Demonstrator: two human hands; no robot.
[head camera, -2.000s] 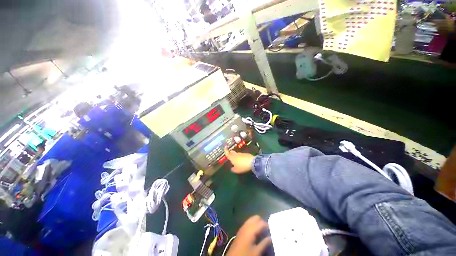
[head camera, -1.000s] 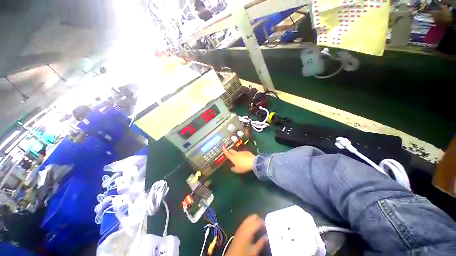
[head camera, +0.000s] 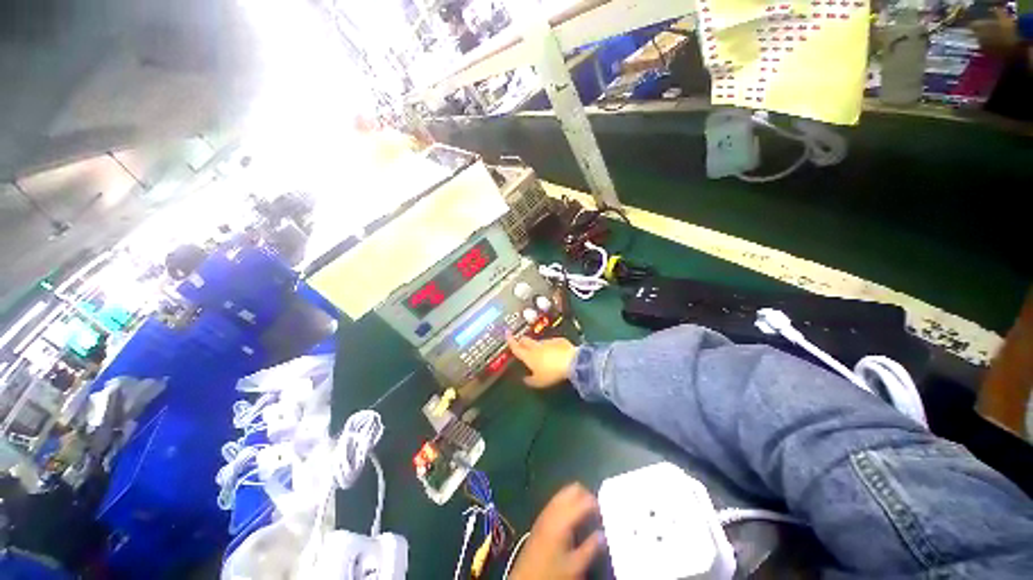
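Note:
My right hand (head camera: 546, 360) reaches to the grey DC electronic load (head camera: 462, 349), a fingertip at its keypad below the blue-lit screen; it holds nothing. The upper grey meter (head camera: 451, 283) shows red digits. My left hand (head camera: 563, 537), cut off by the bottom edge, has its fingers against the left side of a white power cube (head camera: 663, 530); its grip is partly hidden. The cube's socket face is up and its white cord leaves to the right, under my right sleeve. A small board (head camera: 449, 462) glows red in front of the load, with coloured wires (head camera: 485, 515).
A black power strip (head camera: 725, 312) with a white plug (head camera: 776, 325) lies right of the load. White cubes with cords (head camera: 360, 555) are heaped at left beside blue bins (head camera: 170, 448). A yellow sheet (head camera: 784, 62) hangs at upper right; another white cube (head camera: 731, 145) is behind it, below.
The white cube beyond the yellow sheet has moved right. My view has shifted slightly. Both hands stay at the same places on the load and the power cube.

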